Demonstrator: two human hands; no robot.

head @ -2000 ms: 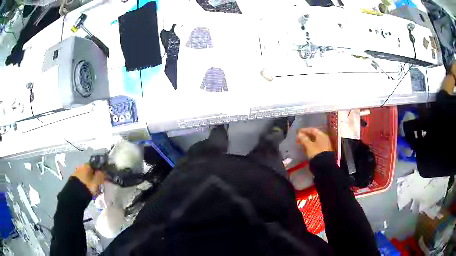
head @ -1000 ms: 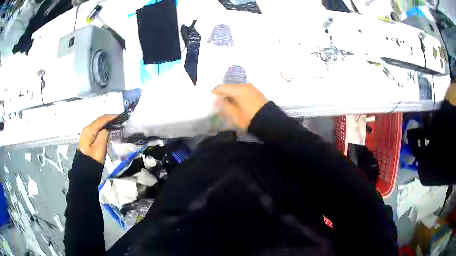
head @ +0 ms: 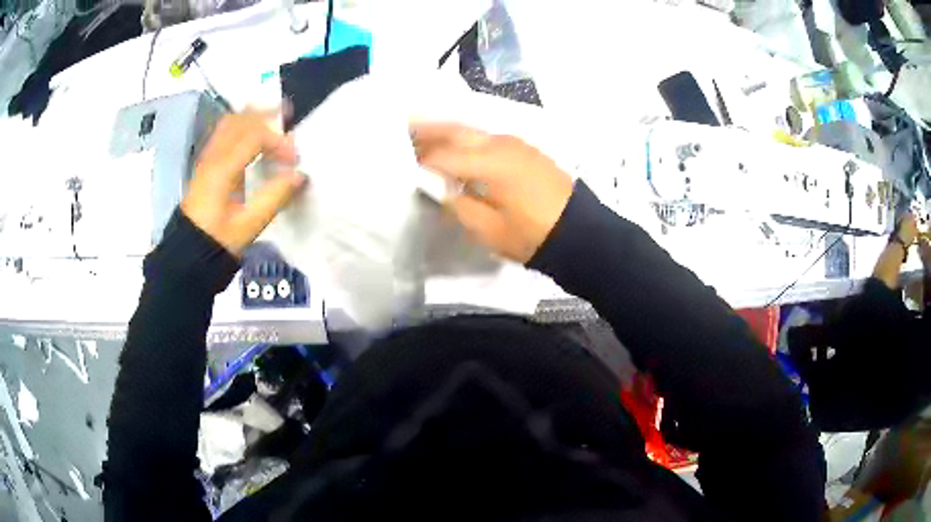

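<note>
A pale, blurred sheet or cut piece [head: 357,184] hangs between my hands over the white table near its front edge. My left hand [head: 240,178] is at its left side, thumb and fingers close to its edge and blurred. My right hand [head: 495,189] is at its right side with the fingers curled onto it. A black cut panel [head: 319,82] lies flat behind, partly covered by the pale piece. The style sheet's pictures are hidden behind my hands and the piece.
A grey box-like machine part [head: 163,153] stands left. The white sewing machine head [head: 755,173] is right, with a smartphone [head: 688,98] behind it. A basket of scraps [head: 245,428] is below left, a red basket [head: 757,324] below right. Another person's arm [head: 886,280] is far right.
Both hands have moved up and farther over the table, with the pale piece raised between them. The dark lace seen at my left hand earlier no longer shows clearly. The view has shifted.
</note>
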